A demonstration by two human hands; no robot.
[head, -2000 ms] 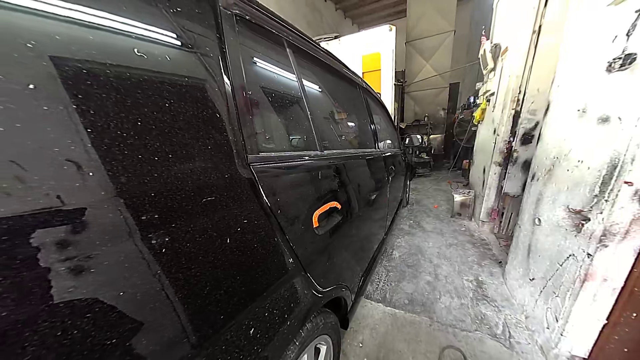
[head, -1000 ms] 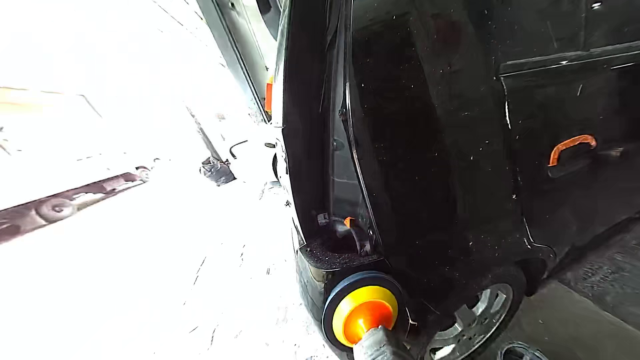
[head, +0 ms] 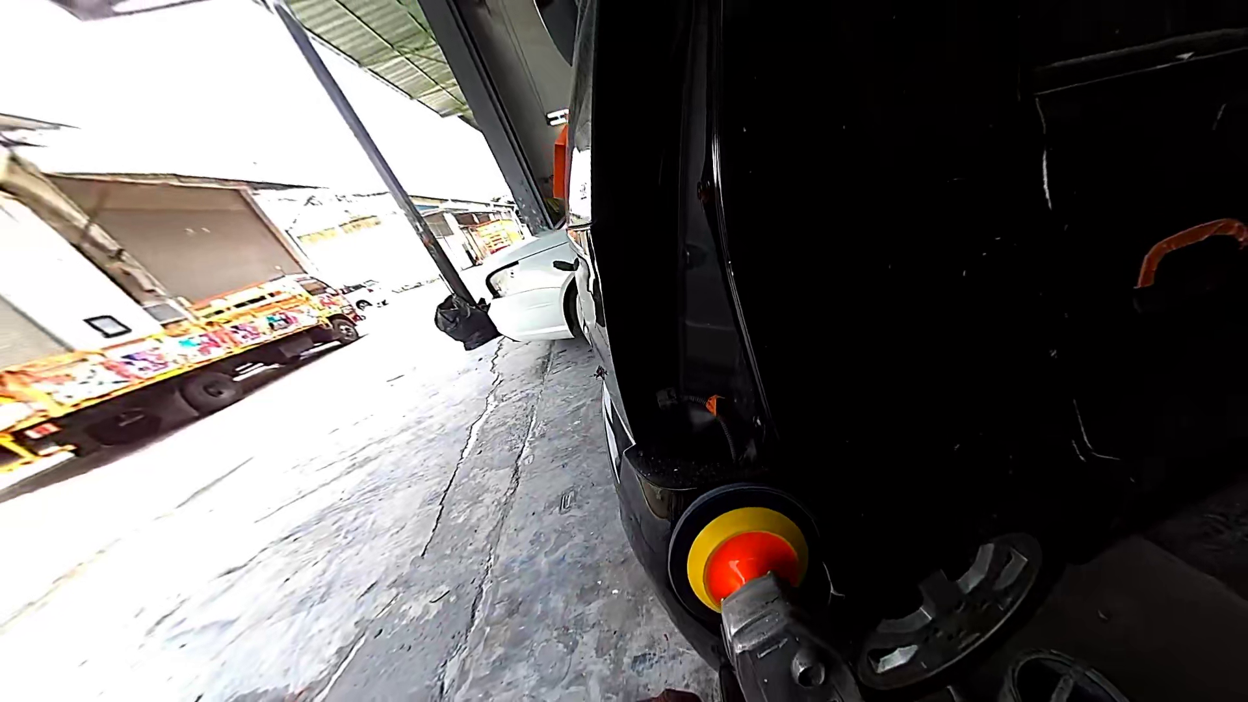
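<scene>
A rotary polisher comes in from the bottom edge. Its round backing pad, orange at the centre, yellow around that and dark at the rim, faces the rear corner of a black car, low beside the bumper; whether it touches cannot be told. Neither of my hands can be made out; a small reddish-brown patch at the bottom edge is too cut off to identify. Orange tape covers the door handle at the right. A small orange-tipped part shows in the recess above the bumper.
The rear wheel is right of the polisher. Cracked concrete floor stretches to the left. Beyond are a white car, a black bag by a leaning-looking post, and a colourful truck outside.
The view has swung from the car's side to its rear corner. The polisher, out of view two seconds ago, showed at that corner one second ago and is still there.
</scene>
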